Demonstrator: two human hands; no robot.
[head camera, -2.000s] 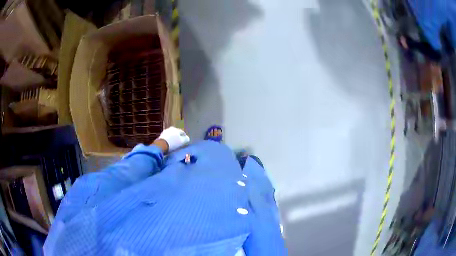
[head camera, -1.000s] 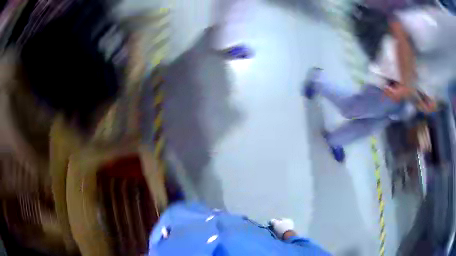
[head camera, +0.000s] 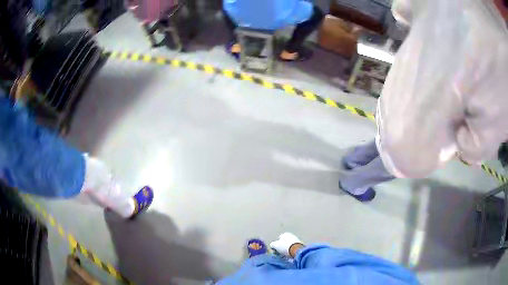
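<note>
My right hand (head camera: 287, 244), in a white glove, is small and blurred at the lower middle, in front of my blue sleeve. Its fingers look curled, but whether they hold anything cannot be told. My left hand is not in view. Nearest in front of me is the grey floor (head camera: 223, 161), with one of my dark blue shoes (head camera: 256, 247) showing beside the glove.
A person in a pale top (head camera: 445, 94) stands close at right. Another in blue (head camera: 39, 150) is at the left edge. A person in blue sits on a stool (head camera: 255, 51) beyond yellow-black tape (head camera: 245, 76). Dark stacked crates (head camera: 64, 69) stand upper left; a metal frame (head camera: 493, 220) is at right.
The view has swung away from the divided carton at left to the open floor. My left hand has left the picture; my right hand has come in. People now appear nearer on both sides.
</note>
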